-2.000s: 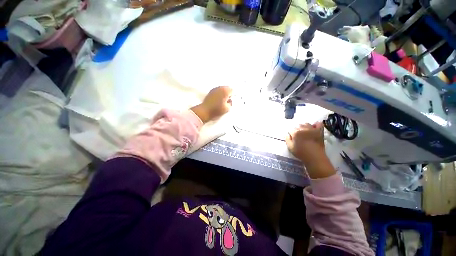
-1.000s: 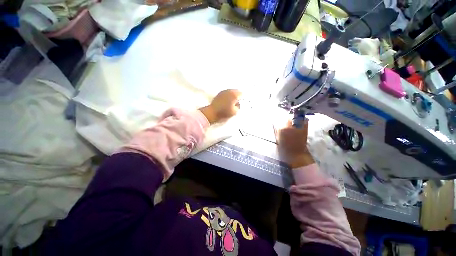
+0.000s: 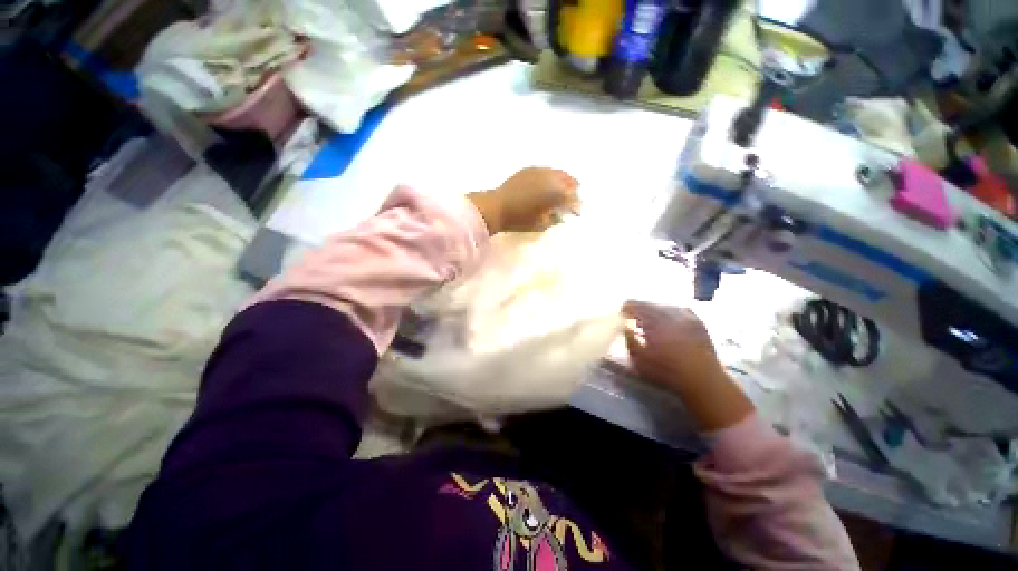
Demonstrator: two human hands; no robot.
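Observation:
A cream cloth piece [image 3: 508,357] hangs between my hands and over the table's front edge, blurred by motion. My left hand [image 3: 531,199] is closed on its upper part, left of the needle area. My right hand [image 3: 668,340] pinches its right corner near the front edge, below the needle area. The white sewing machine [image 3: 826,212] stands at the right, its presser foot area [image 3: 706,277] above and right of my right hand. The bright light washes out the fingertips and the cloth's upper edge.
Black looped handles or cord [image 3: 835,332] lie under the machine arm. Dark pointed snips [image 3: 862,429] and white scraps [image 3: 969,468] lie at the right. A pink block [image 3: 922,192] sits on the arm. Bottles [image 3: 639,39] stand behind. More cloth [image 3: 123,335] is heaped at left.
The cloth has been pulled away from the needle area and now hangs over the front edge. My left hand has moved up and right; my right hand has moved down. The view has shifted.

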